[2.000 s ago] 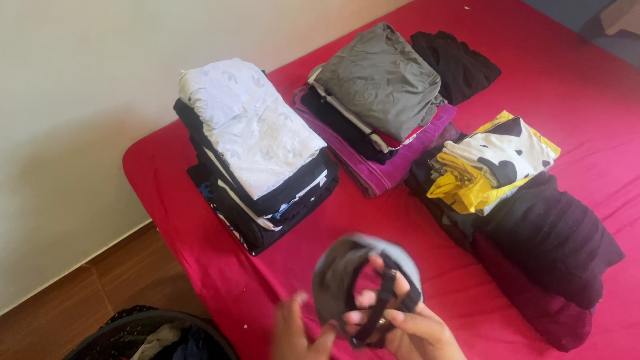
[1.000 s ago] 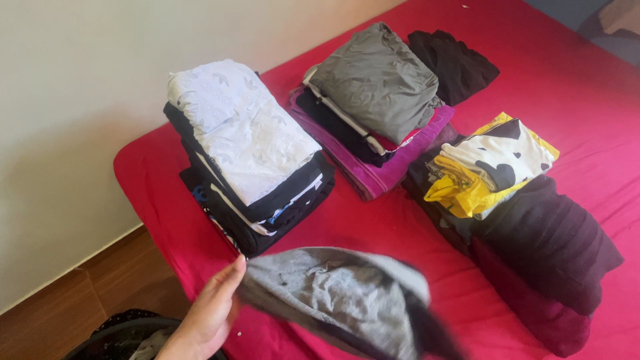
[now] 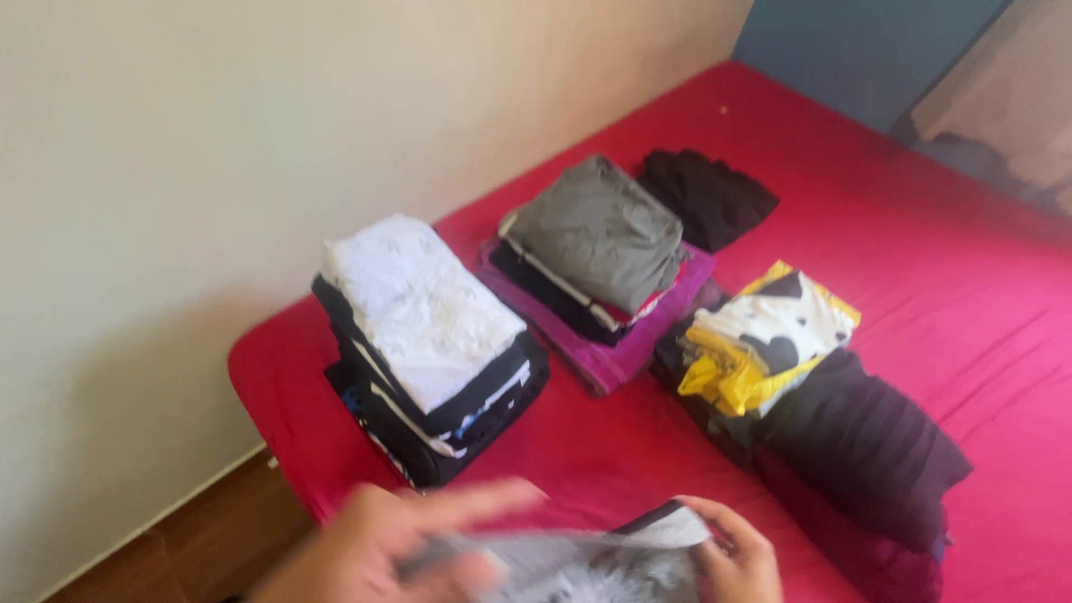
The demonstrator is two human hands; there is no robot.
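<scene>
A grey garment with a dark edge point(image 3: 603, 565) spans the bottom centre, cut off by the frame. My right hand point(image 3: 737, 548) grips its right corner. My left hand point(image 3: 410, 544), blurred, is at its left end with the index finger stretched out; whether its fingers pinch the cloth is unclear. Just beyond the left hand rises a stack of folded dark clothes with a white patterned cloth point(image 3: 423, 306) on top. Behind the garment, to the right, lies a pile of dark folded clothes point(image 3: 863, 435) with a yellow and white black-spotted garment point(image 3: 770, 339) on it.
A grey folded garment point(image 3: 599, 234) tops another stack, over a purple cloth point(image 3: 586, 360). Beside it lies a black cloth point(image 3: 708, 197). All rest on a bed with a red sheet point(image 3: 988, 310). A pale wall point(image 3: 184, 167) runs along the left, above a brown floor point(image 3: 209, 536).
The grey garment, bunched two seconds ago and in swinging motion one second ago, is now stretched between both hands. My right hand, out of view one second ago, shows again. The view has shifted.
</scene>
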